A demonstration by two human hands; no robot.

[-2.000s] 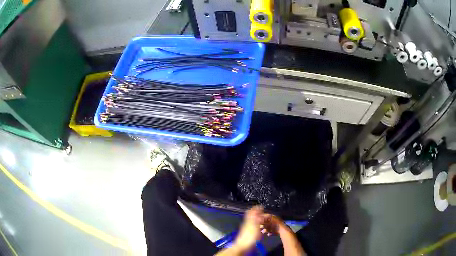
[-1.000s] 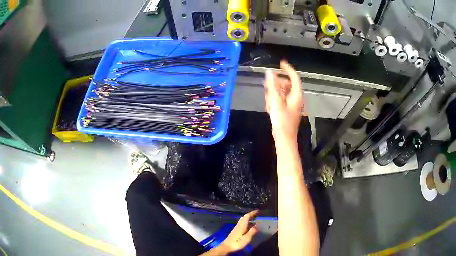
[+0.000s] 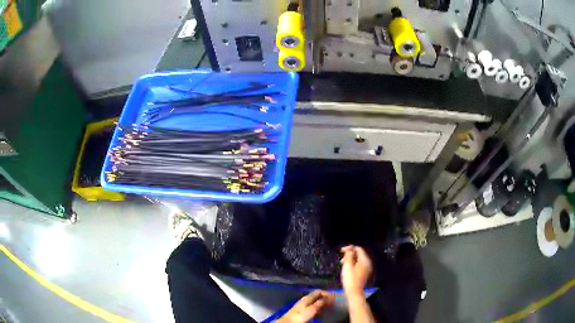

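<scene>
The blue tray (image 3: 287,135) holds a main pile of black cables (image 3: 189,159) with coloured ends, and a smaller, looser group (image 3: 217,99) behind it. Black glinting scraps (image 3: 306,234) lie in the black-lined bin in front of me. My right hand (image 3: 356,268) is over the bin's near edge with its fingers curled in. My left hand (image 3: 312,305) is lower and to the left, fingers bent, apart from the right hand. Both hands are small and blurred against dark cloth and liner; whether either holds a cable is not visible.
A grey machine with yellow rollers (image 3: 290,39) stands on the bench above a pale drawer (image 3: 391,144). White guide wheels (image 3: 502,69) and a wire stand (image 3: 482,217) are at right. A yellow crate (image 3: 104,193) is on the floor at left. My knees flank the bin.
My right hand reached up past the tray's right side towards the bench, then came back down over the bin. My left hand stayed low. The view has shifted; the cables look much the same.
</scene>
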